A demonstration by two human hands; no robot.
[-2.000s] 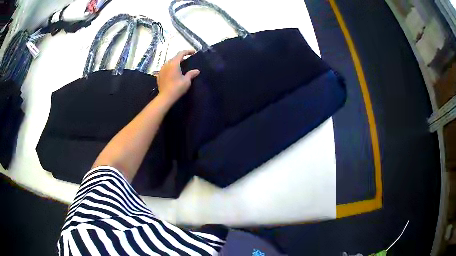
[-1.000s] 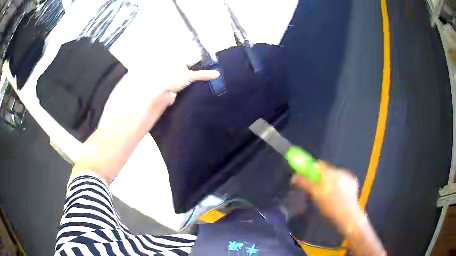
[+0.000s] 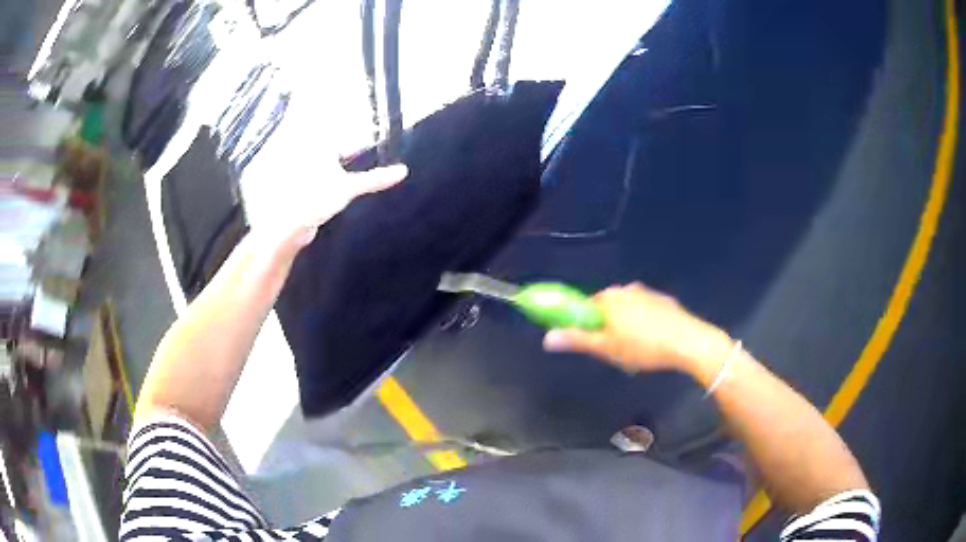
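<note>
A black tote bag (image 3: 424, 222) lies tilted at the table's edge, its long wrapped handles (image 3: 383, 74) pointing away from me. My left hand (image 3: 318, 201) is on the bag's upper left edge near a handle base, thumb over the fabric; its other fingers are washed out by glare. My right hand (image 3: 636, 328) is closed around the bright green grip of a tool (image 3: 556, 305). The tool's thin pale metal nozzle (image 3: 477, 284) points left over the bag's lower edge. Whether it touches the fabric cannot be told.
Another black bag (image 3: 199, 206) lies on the white table (image 3: 265, 365) at the left, with shiny wrapped handles. Grey floor with yellow lines (image 3: 922, 265) is at the right and below. Blurred shelves or cartons stand far left. My dark apron (image 3: 530, 498) is at the bottom.
The view has turned. The left hand and bag sit further left in the picture. The right hand with the green tool has moved left, and the nozzle now points more level.
</note>
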